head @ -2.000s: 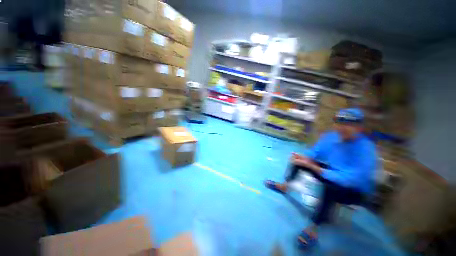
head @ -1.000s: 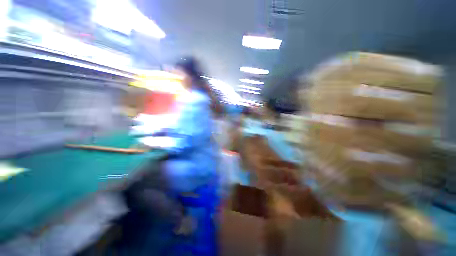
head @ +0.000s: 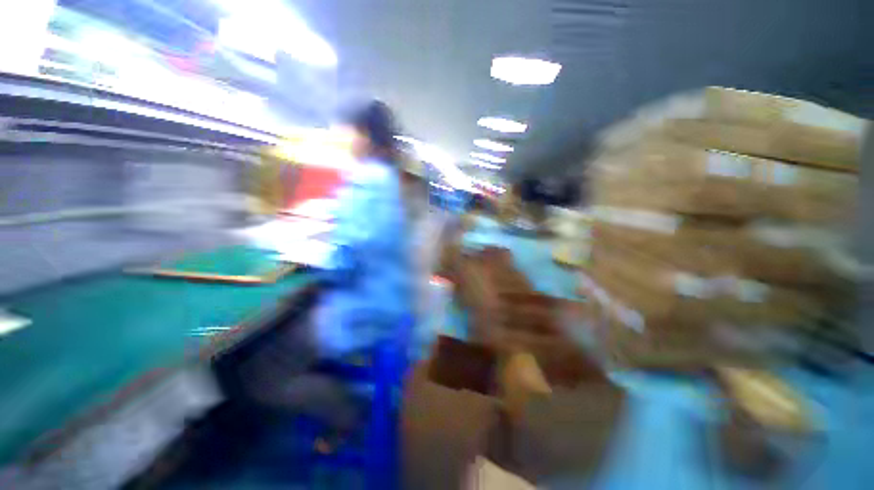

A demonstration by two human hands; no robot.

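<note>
Neither of my hands is in the picture. Nearest in front, open brown shipping cartons (head: pixel 448 421) stand in a row on the blue floor, their dark insides showing. A piece of brown cardboard (head: pixel 495 476) shows at the bottom edge, cut off by it. The long green-topped workbench (head: pixel 105 335) is on the left, with a wood-edged green board (head: pixel 216 268) lying flat on it. The frame is blurred, so fine detail cannot be told.
A person in light blue (head: pixel 369 244) sits at the bench on a blue stool (head: pixel 385 412). A tall stack of sealed cartons (head: pixel 728 220) stands on the right. A single carton (head: pixel 767 421) is on the floor before it. Other people show blurred far back.
The view has swung from the shelves and a seated person in blue to the bench and carton row. Since the last earlier frame it has shifted slightly; the cardboard at the bottom edge now shows.
</note>
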